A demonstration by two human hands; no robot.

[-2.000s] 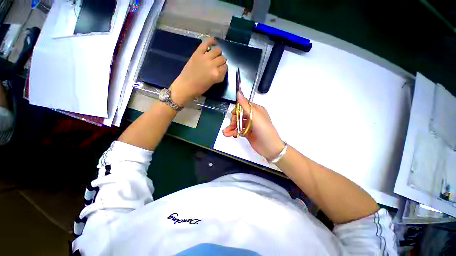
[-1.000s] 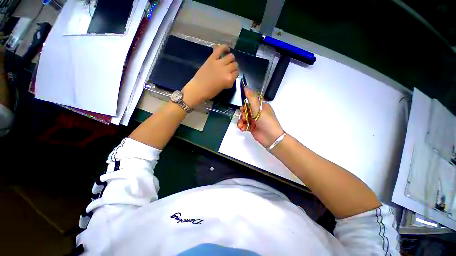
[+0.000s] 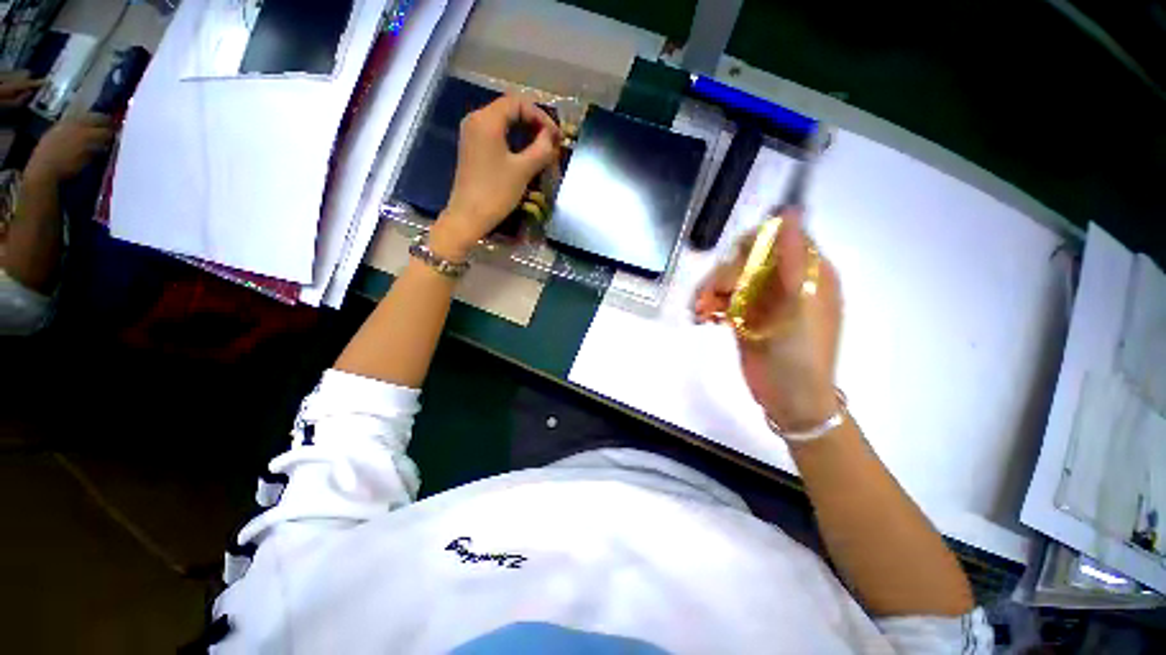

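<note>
A glossy black panel (image 3: 627, 192) lies on the right side of a clear tray (image 3: 563, 269). Darker panels (image 3: 437, 143) lie on its left, with small yellow tabs (image 3: 536, 205) between them. My left hand (image 3: 499, 160) is over the left panels, its thumb and forefinger curled close together by the yellow tabs; whether they pinch anything cannot be told. My right hand (image 3: 786, 301) grips the gold-handled scissors (image 3: 757, 279) above the white sheet, right of the tray. The scissors are blurred, blades pointing away from me.
A roller with a blue bar (image 3: 754, 108) and black handle lies right of the tray. Layered white sheets (image 3: 230, 166) bear a black panel at the left. Clear-covered pale panels (image 3: 1112, 435) lie at the right end. Another person's arm (image 3: 45, 192) shows at the far left.
My right hand has moved right with the scissors, away from the panels. My left hand has shifted left, uncovering the right-hand panel and the yellow tabs.
</note>
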